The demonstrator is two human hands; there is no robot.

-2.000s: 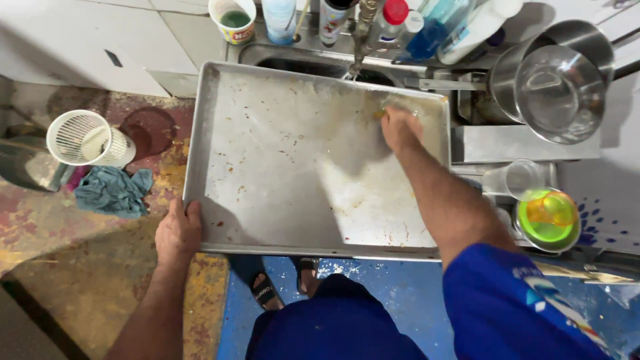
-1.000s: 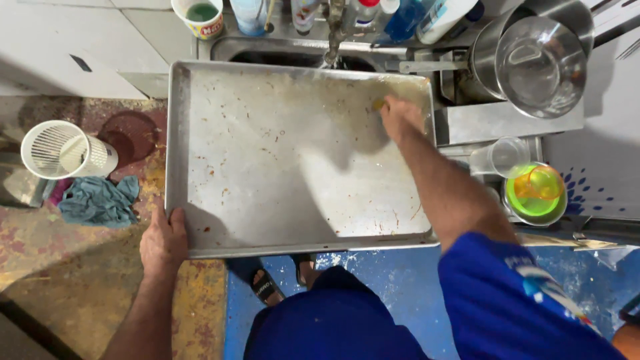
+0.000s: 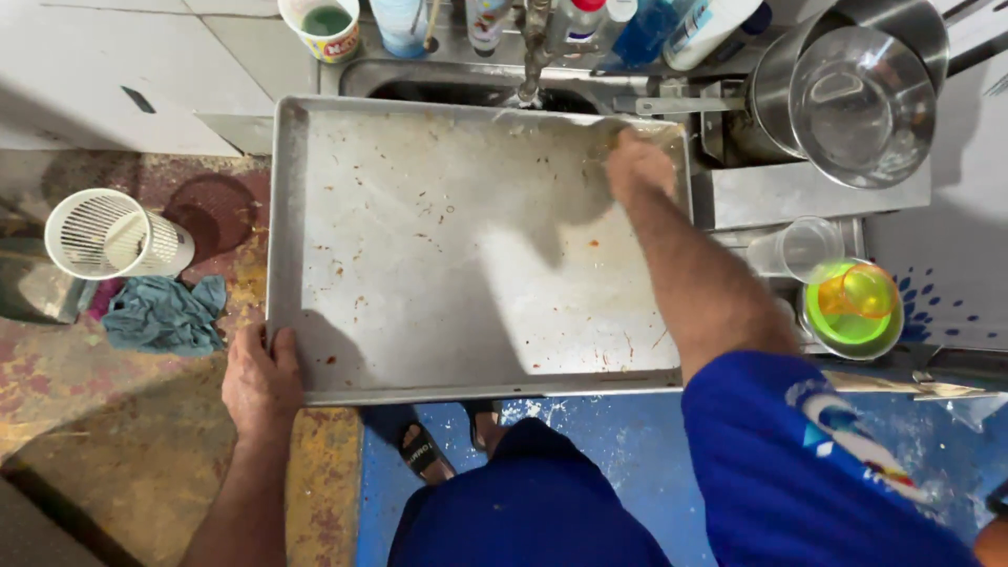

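Observation:
A large rimmed metal baking sheet (image 3: pixel 394 236) lies across the front of a steel sink (image 3: pixel 465 83), its surface marked with brown specks and streaks. My left hand (image 3: pixel 264 382) grips its near left corner, thumb over the rim. Near the far right corner my right hand (image 3: pixel 642 165) presses on the sheet, blurred; a small yellowish thing shows at its fingertips, mostly hidden, too unclear to name. Beyond the far rim stands the faucet (image 3: pixel 535 51), with water at its mouth.
Bottles (image 3: pixel 638 35) and a cup of green liquid (image 3: pixel 327 27) line the sink's back. Steel pots (image 3: pixel 768 102), a clear bowl (image 3: pixel 862 106), a plastic cup (image 3: pixel 799 248) and a green bowl (image 3: pixel 835 319) stand right. A white basket (image 3: pixel 118 234) and a teal cloth (image 3: pixel 165 315) are at left.
My right hand has shifted over the far right part of the sheet, now closer to its far rim. My left hand stays on the near left corner.

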